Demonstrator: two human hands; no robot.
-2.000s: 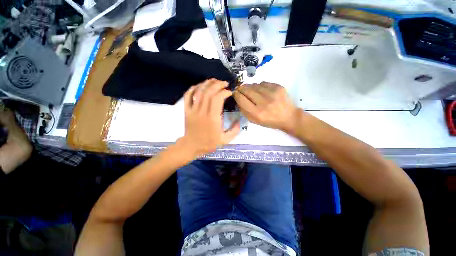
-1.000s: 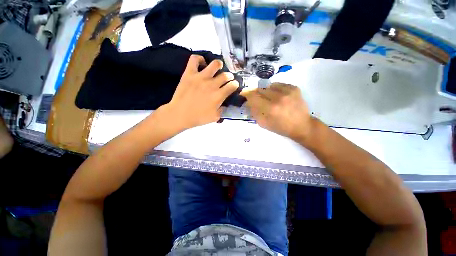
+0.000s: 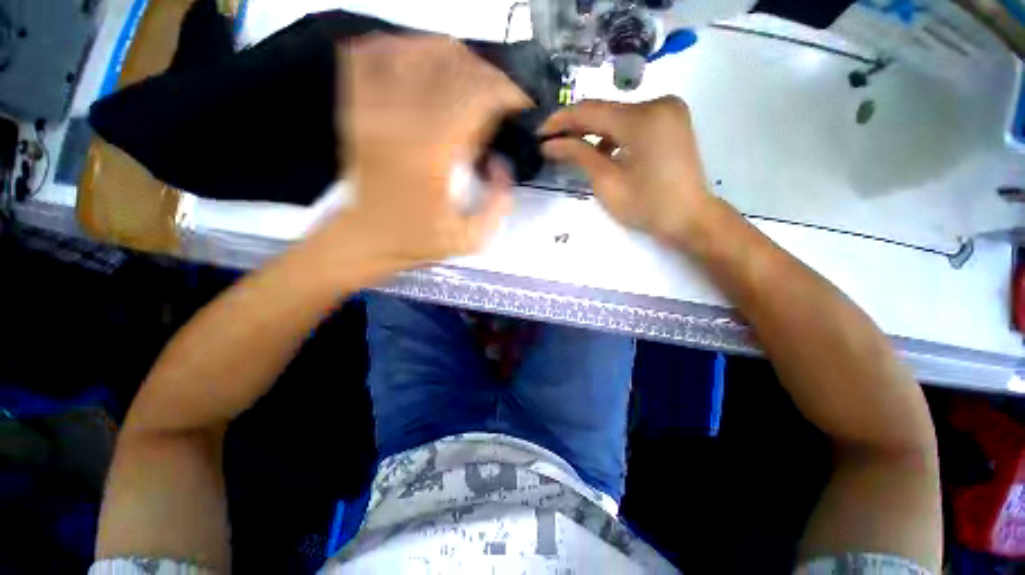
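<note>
A large black cloth piece (image 3: 247, 112) lies left of the needle area and reaches over the taped cardboard. A small, bunched black knit band (image 3: 517, 146) is at its right end, just in front of the presser foot area (image 3: 565, 84). My left hand (image 3: 416, 140) is blurred and lies over the cloth, with thumb and fingers around the band's left side; its exact hold is unclear. My right hand (image 3: 641, 157) pinches the band's right edge between thumb and fingertips. The needle tip cannot be made out.
Brown taped cardboard (image 3: 135, 208) is at the left. A blue tab (image 3: 674, 44) is right of the foot. A black strip (image 3: 804, 9) hangs over the machine head at the top right. The ruler-marked table edge (image 3: 562, 306) runs in front. A red object (image 3: 995, 472) is below right.
The camera view has shifted, so the table sits higher in the picture. The cloth's left part is more raised and spread. The band is bunched between my hands, nearer the table's front.
</note>
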